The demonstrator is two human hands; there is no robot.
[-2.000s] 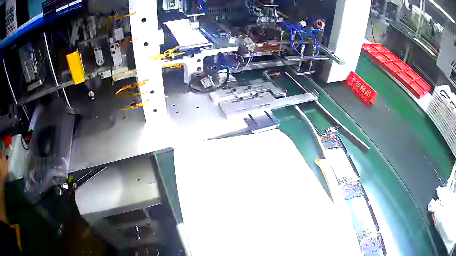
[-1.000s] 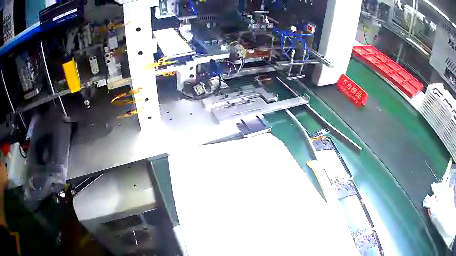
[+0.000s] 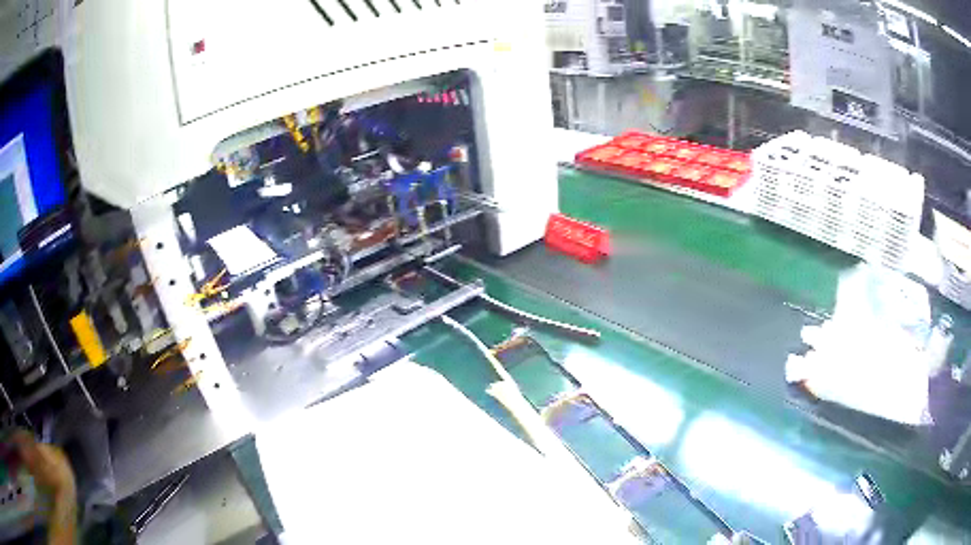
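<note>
A row of phone middle frames (image 3: 591,431), thin dark outlines with see-through centres, lies end to end on the glossy green conveyor belt (image 3: 426,346). A yellow guide strip (image 3: 515,410) runs beside the row's far end. A white cover sheet (image 3: 394,468) fills the near middle. My left hand (image 3: 45,474) is at the far left edge, small and blurred, its fingers by a small red part; whether it grips anything cannot be told. My right hand is not in view.
A large white machine (image 3: 341,48) stands behind, with a screen (image 3: 32,170) at left. Red trays (image 3: 665,162), stacked white trays (image 3: 836,197), a red sign (image 3: 577,238) and a plastic bag with white contents (image 3: 868,351) stand at right. Small dark items (image 3: 870,490) lie lower right.
The view has turned up and to the right. The white machine's top, more of the stacked trays and the whole bag now show. More of my left hand shows at the left edge.
</note>
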